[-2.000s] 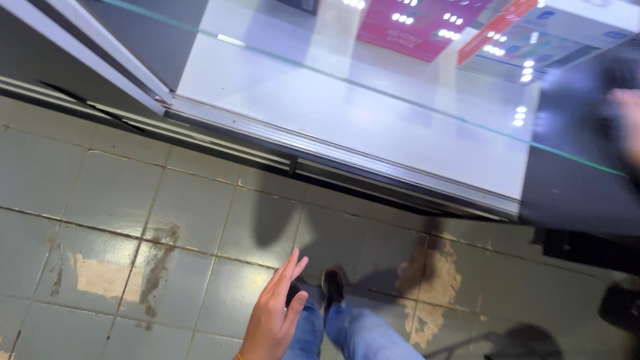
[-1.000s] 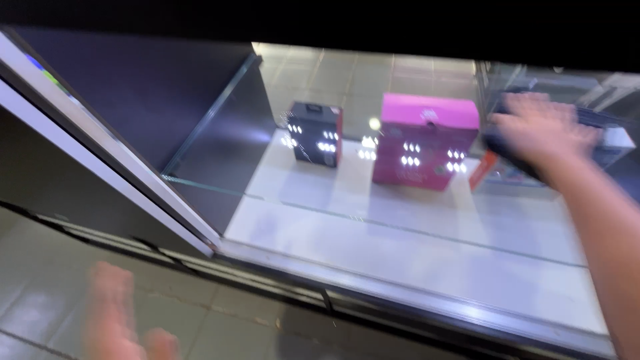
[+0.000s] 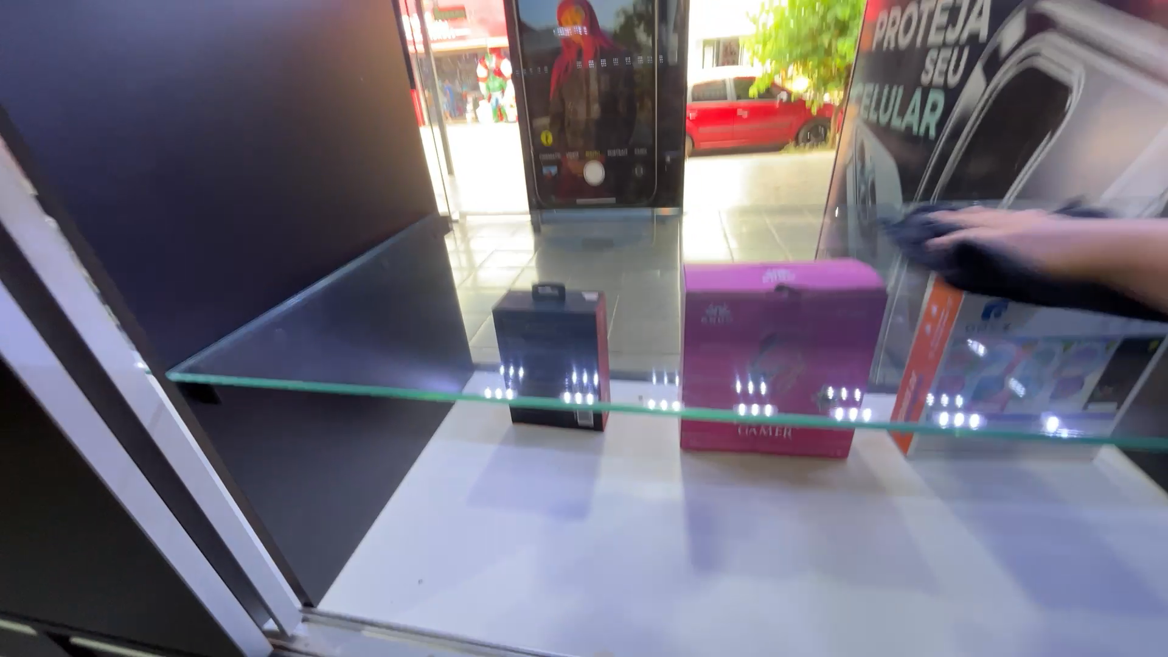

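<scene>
At the right, my right hand (image 3: 1008, 239) lies blurred on a dark cloth (image 3: 967, 260), holding it against or just above the glass shelf (image 3: 547, 403). Under the shelf, a white and orange box (image 3: 1027, 370) stands below the hand. To its left is a pink and purple box (image 3: 780, 365) that bears writing, and farther left a smaller dark box (image 3: 552, 356) with a hang tab. All three rest on the white cabinet floor (image 3: 584, 566). My left hand is out of view.
A dark side panel (image 3: 237, 182) and a metal door track (image 3: 155, 401) bound the left. A large phone poster (image 3: 1022, 119) stands at the back right, a phone-shaped display (image 3: 598, 109) at the back centre. The shelf's front edge crosses the view.
The view has tilted up from the tiled floor to the cabinet's inside. My left hand, seen at the lower left a second ago, has left the view. The right hand stays with the cloth.
</scene>
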